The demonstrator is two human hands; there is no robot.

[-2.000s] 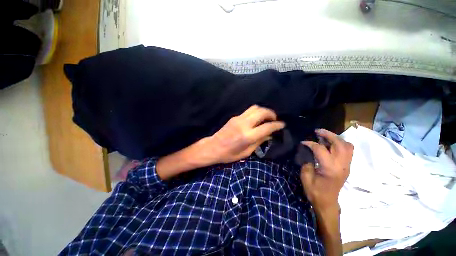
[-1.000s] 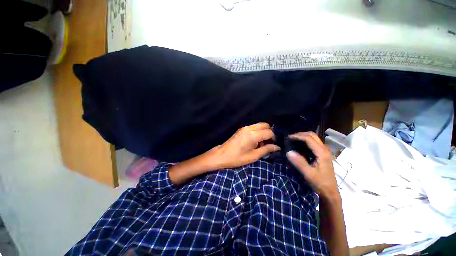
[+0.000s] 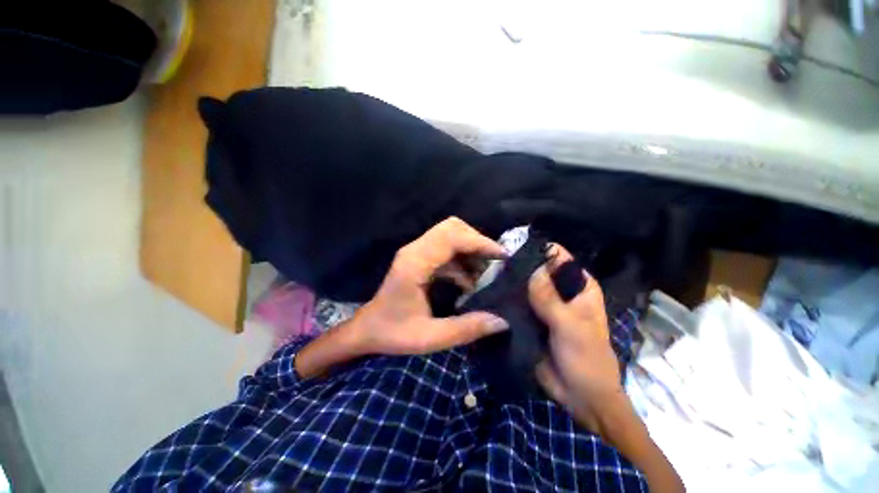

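A large dark garment lies over the table's front edge and the wooden board and comes down to the lap. My left hand is around a bunched part of it, with fingers and thumb bent on either side of the cloth. My right hand pinches a folded dark edge between thumb and fingers, right beside my left hand. A small white patterned patch shows at the fold between the hands. Some fingertips are hidden by the cloth.
The white machine table is ahead, with a small red-and-metal item at its upper right. A wooden board is at left, pink cloth below it. White fabric and light blue fabric lie at right.
The view has shifted. My hands have raised the folded part and turned it, and the white patterned patch now shows. My left hand's thumb and fingers are spread wider around the cloth.
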